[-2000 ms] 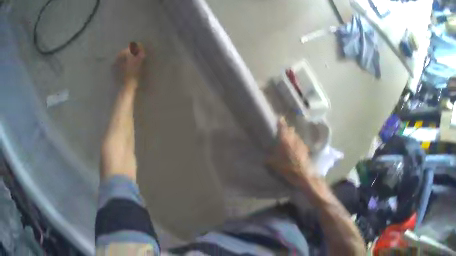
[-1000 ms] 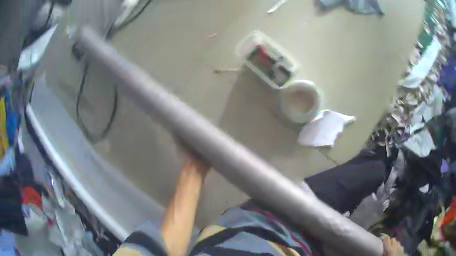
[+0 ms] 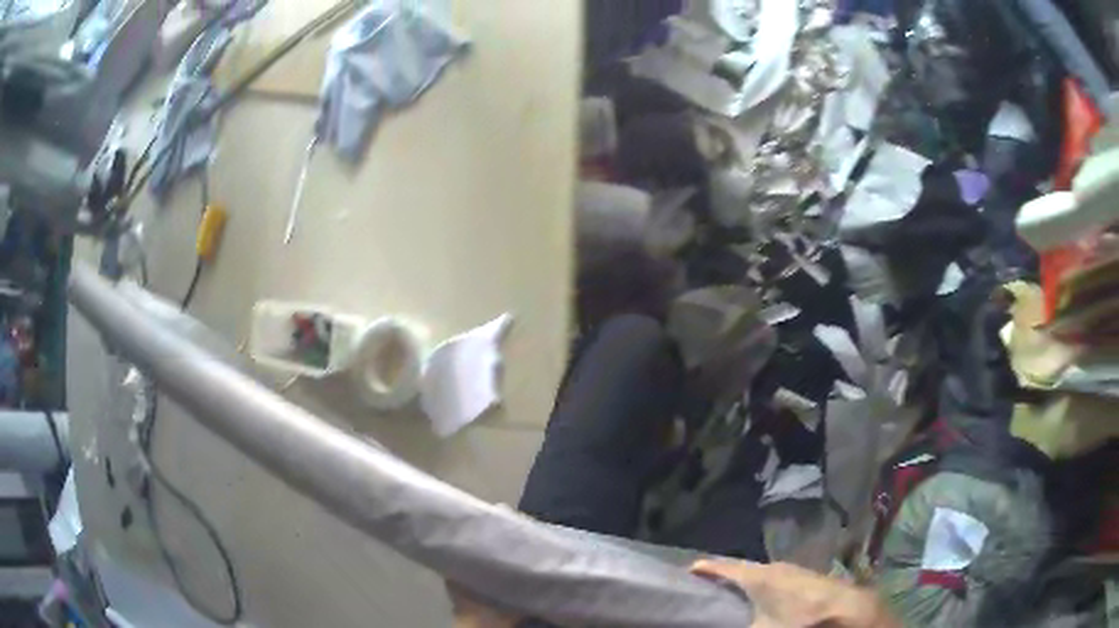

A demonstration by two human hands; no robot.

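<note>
A long silvery-grey fabric roll [image 3: 344, 481] runs slantwise from the far left down to the lower middle, above the pale cutting table [image 3: 491, 221]. My right hand [image 3: 804, 595] holds its near end at the bottom right of the view. My left hand [image 3: 481, 604] is under the roll at the bottom edge, mostly hidden by the roll and cut off by the frame. It supports the roll; its fingers do not show.
On the table are a white tool box [image 3: 292, 336], a tape roll [image 3: 389, 363], a torn white piece [image 3: 464, 374], a blue-grey cloth [image 3: 383, 71], a yellow plug socket [image 3: 211, 232] and a dark cable [image 3: 196, 515]. Fabric scraps [image 3: 884, 184] and a green bundle [image 3: 963, 528] lie on the right.
The view has turned right, showing the scrap-covered floor. My hands, first apart with only the right at the roll, now both hold it, raised across my front.
</note>
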